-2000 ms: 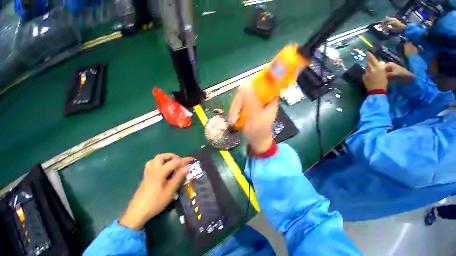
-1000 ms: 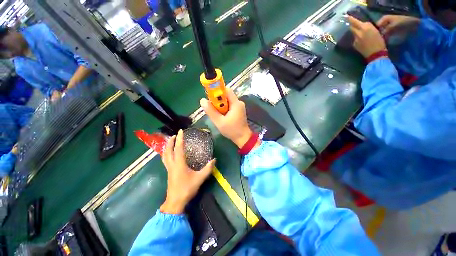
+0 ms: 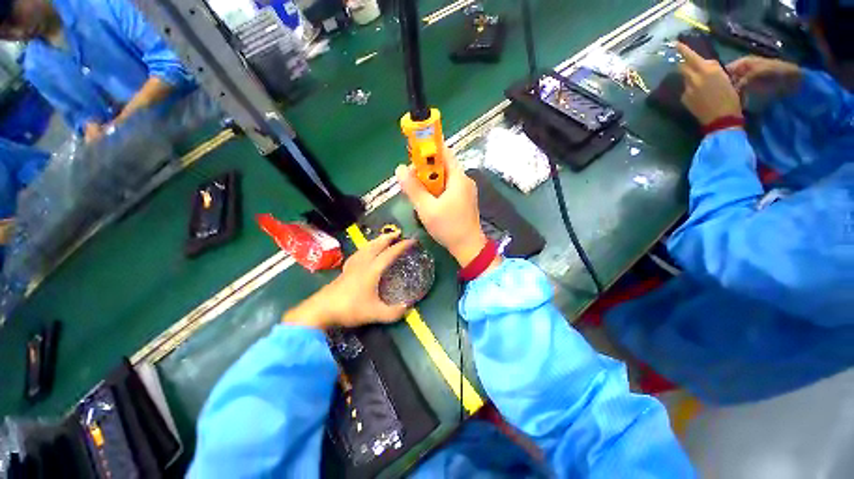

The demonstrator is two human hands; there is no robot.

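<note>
My right hand (image 3: pixel 451 210) is closed around the orange-yellow grip of the electric screwdriver (image 3: pixel 426 154), which hangs upright from a black arm; its tip is hidden. My left hand (image 3: pixel 360 285) has its thumb and fingers around the left side of the round screw dish (image 3: pixel 406 273), full of grey speckled screws. The dish stands on the yellow tape (image 3: pixel 435 351). A phone assembly (image 3: pixel 365 402) with silver parts at its near end lies on a black pad (image 3: pixel 409 398) below my left wrist, its far end partly covered.
A red plastic bag (image 3: pixel 301 243) lies by the metal post (image 3: pixel 229 84). Black units lie on the conveyor (image 3: pixel 213 213) and on stacked pads (image 3: pixel 565 105) at right. A black cord (image 3: pixel 560 192) hangs right of the screwdriver. Other workers stand at left and right.
The screwdriver has gone from tilted and blurred to upright. My left hand has moved from the phone to the dish, then turned lower along its left side. The view has shifted.
</note>
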